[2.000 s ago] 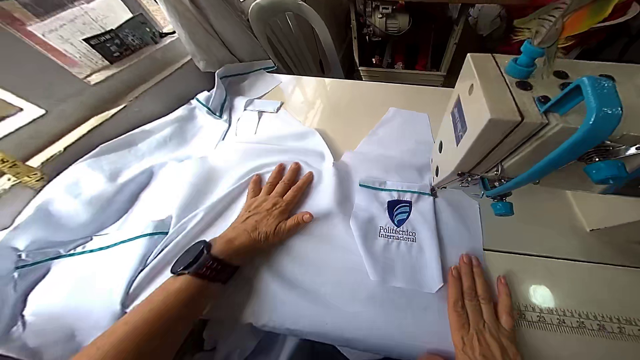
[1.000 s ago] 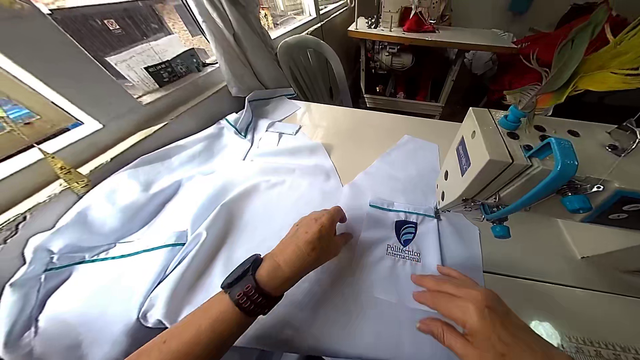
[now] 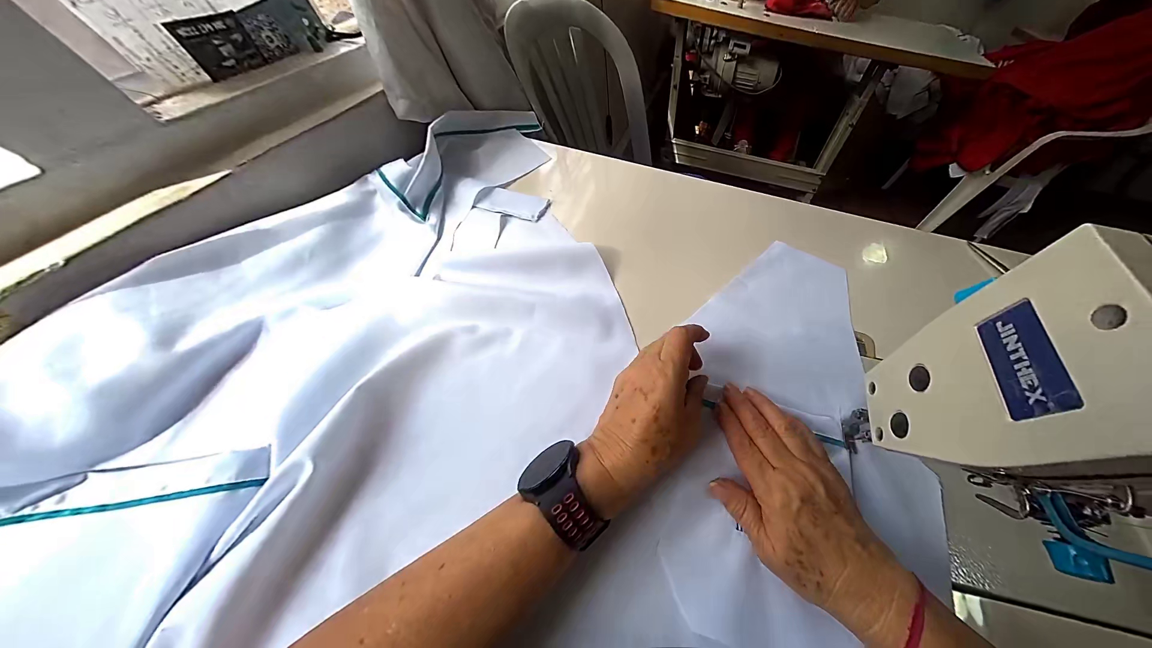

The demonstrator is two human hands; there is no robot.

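Note:
A white garment (image 3: 468,360) with teal piping lies across the sewing table. My left hand (image 3: 652,405), a dark watch (image 3: 562,493) on its wrist, has its fingertips bent against the cloth at the left end of the pocket's (image 3: 675,549) teal-trimmed edge; whether it pinches the cloth cannot be told. Beside it my right hand (image 3: 796,495) rests flat on the pocket, fingers together, covering most of the embroidered emblem. The pocket's top right corner lies at the presser foot (image 3: 855,430) of the sewing machine (image 3: 1017,360). The garment's collar (image 3: 423,166) is at the far left.
Beyond the table edge stand a plastic chair (image 3: 585,54) and a second sewing table (image 3: 828,34) with a motor (image 3: 742,67) below. Red fabric (image 3: 1053,99) hangs over another chair at the right. A windowsill (image 3: 270,76) runs along the left.
My left hand has moved right, from the garment to the pocket's left corner. My right hand has come from the cloth's right edge up onto the pocket, covering the emblem seen before.

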